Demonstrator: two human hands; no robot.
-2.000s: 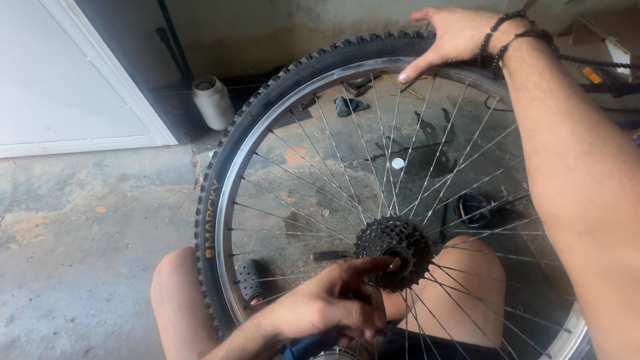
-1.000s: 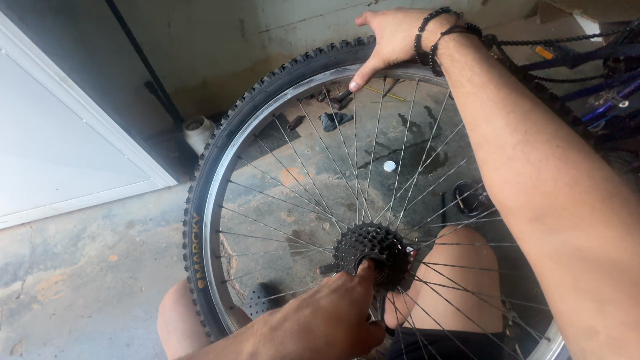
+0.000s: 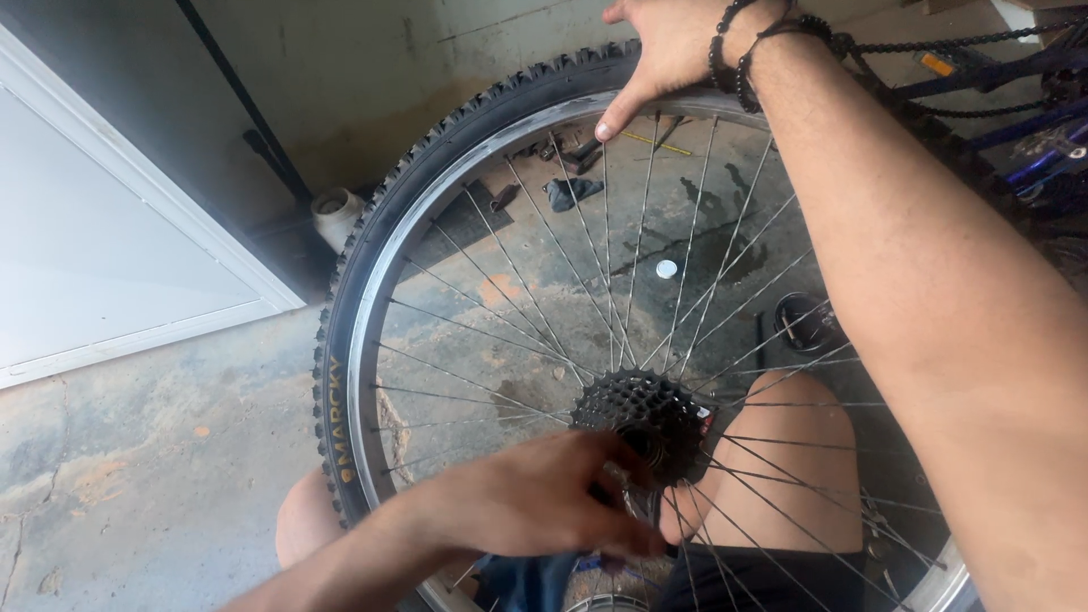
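Observation:
A bicycle wheel with a knobbly black tyre (image 3: 338, 382) and a silver rim (image 3: 367, 340) stands in front of me. My right hand (image 3: 667, 64) grips the tyre and rim at the top, its thumb on the rim's inner edge. Low in the centre is the black multi-sprocket cassette (image 3: 633, 399) at the hub. Close in front of it hovers my left hand (image 3: 552, 501), blurred, with thumb and fingers apart and curved; I see nothing held in it. It covers part of the sprockets, and whether the fingertips touch the hub cannot be told.
Bicycle parts with a chain (image 3: 952, 38) lie at the upper right. Through the spokes show a white round cap (image 3: 666, 269), a dark cloth (image 3: 571, 194) and a round black container (image 3: 803, 321) on the concrete floor. A pale jar (image 3: 337, 217) stands beside a white panel (image 3: 110, 221).
My left hand's fingers were at the cassette's centre and have come away slightly down, spreading apart. My right hand has kept its hold on the top of the wheel.

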